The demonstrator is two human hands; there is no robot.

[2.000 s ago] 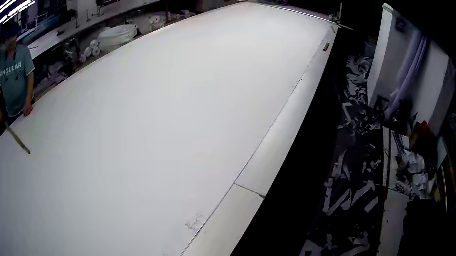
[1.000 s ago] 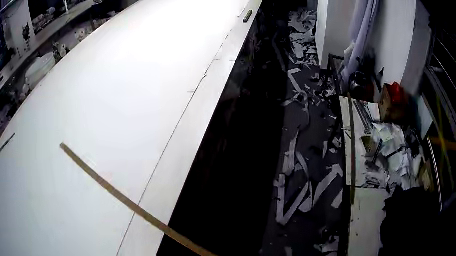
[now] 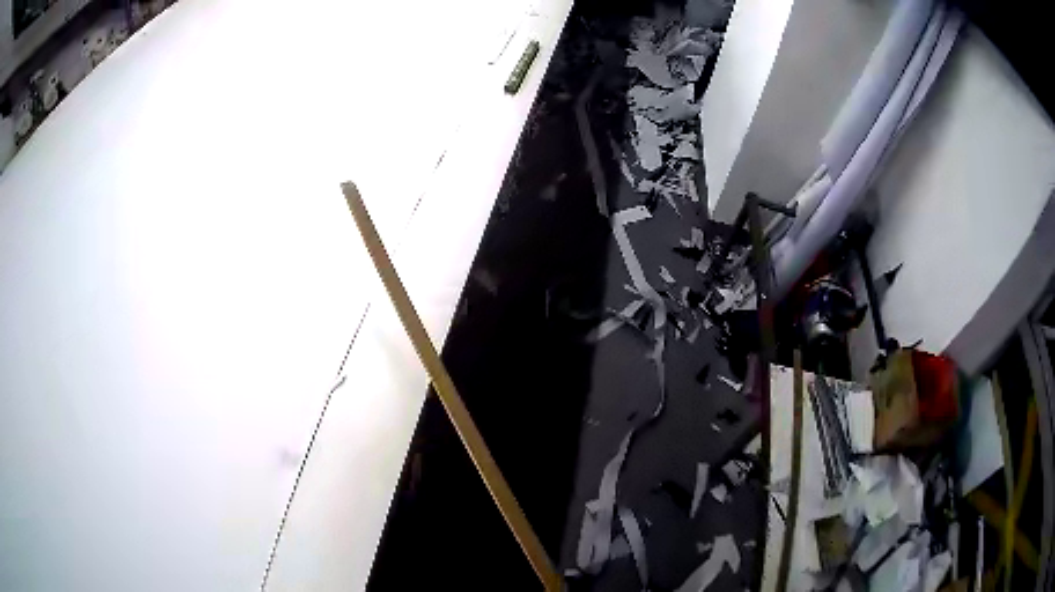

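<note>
A long thin brown wooden ruler [image 3: 435,368] slants from over the white-papered table down past its right edge to the bottom of the picture. Its lower end is cut off by the picture's edge. The white table paper [image 3: 197,266] bears a dark line running near the table's right edge. A small greenish bar-shaped weight [image 3: 522,68] lies near the right edge at the far part of the table. Neither of my hands shows in the picture, so what holds the ruler cannot be seen.
Pale offcuts [image 3: 619,491] litter the dark floor right of the table. A side bench [image 3: 781,463] at the right holds papers, long strips and a brown-and-red box [image 3: 916,399]. Pale rolls [image 3: 862,133] lean by a white wall or pillar [image 3: 746,87].
The view has turned and moved along the table's right side. The ruler, first seen one second ago in the foreground, now stands steeper and farther right. The person at the left has left the view.
</note>
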